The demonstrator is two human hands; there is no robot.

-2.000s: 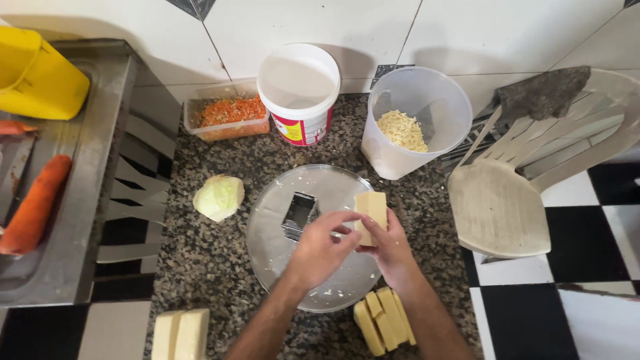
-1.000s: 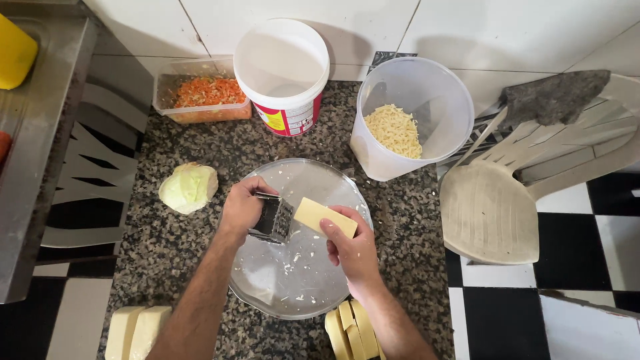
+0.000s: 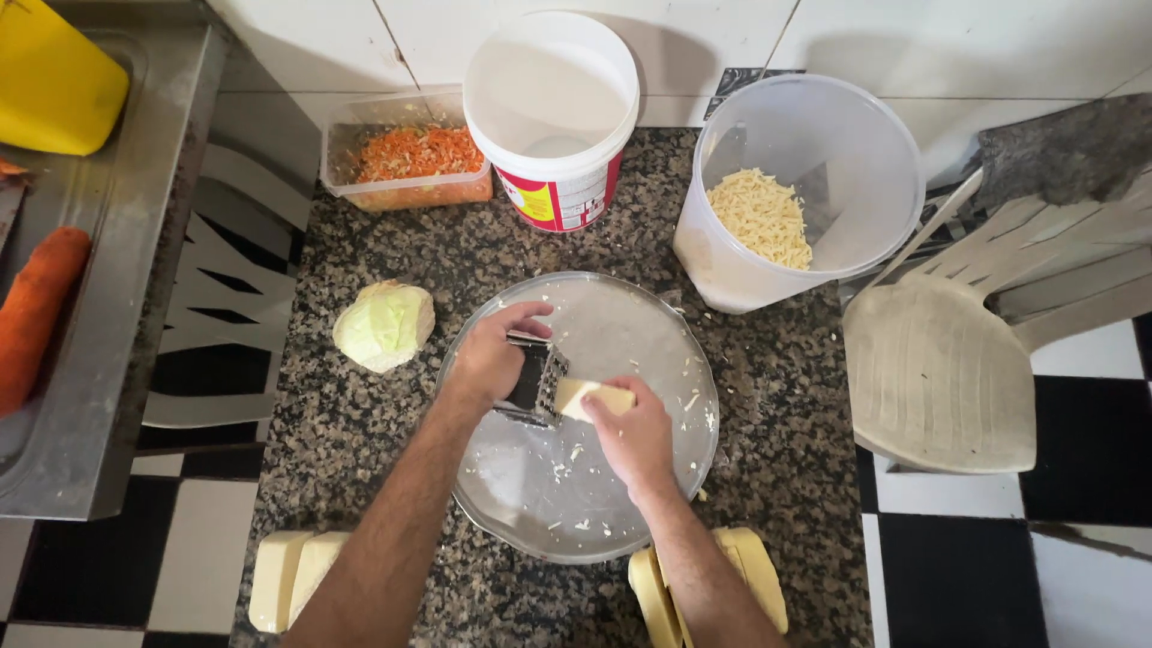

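My left hand [image 3: 490, 360] grips a metal box grater [image 3: 533, 380] by its top end, over the left part of a round metal tray [image 3: 594, 504]. In my right hand [image 3: 633, 427] is a block of pale yellow cheese [image 3: 576, 399], its end against the grater's toothed face. White cheese shreds lie scattered on the tray. More cheese blocks [image 3: 751, 576] rest by my right forearm, partly hidden by it, and others [image 3: 281, 580] at the lower left, partly behind my left forearm. Grated cheese [image 3: 760, 216] fills the bottom of a tall translucent plastic container [image 3: 814, 171].
Left of the tray sits a cut cabbage piece [image 3: 384, 326]. Behind stand a clear plastic box [image 3: 405, 193] of grated carrot mix and a white plastic bucket [image 3: 551, 90]. A steel sink [image 3: 157, 180] with a carrot [image 3: 40, 315] is at left, a plastic chair [image 3: 940, 378] at right.
Two seconds ago the grater stood on the tray, my left hand near the cheese block. My left hand has since taken hold of the grater, and my right hand has brought the block against it.
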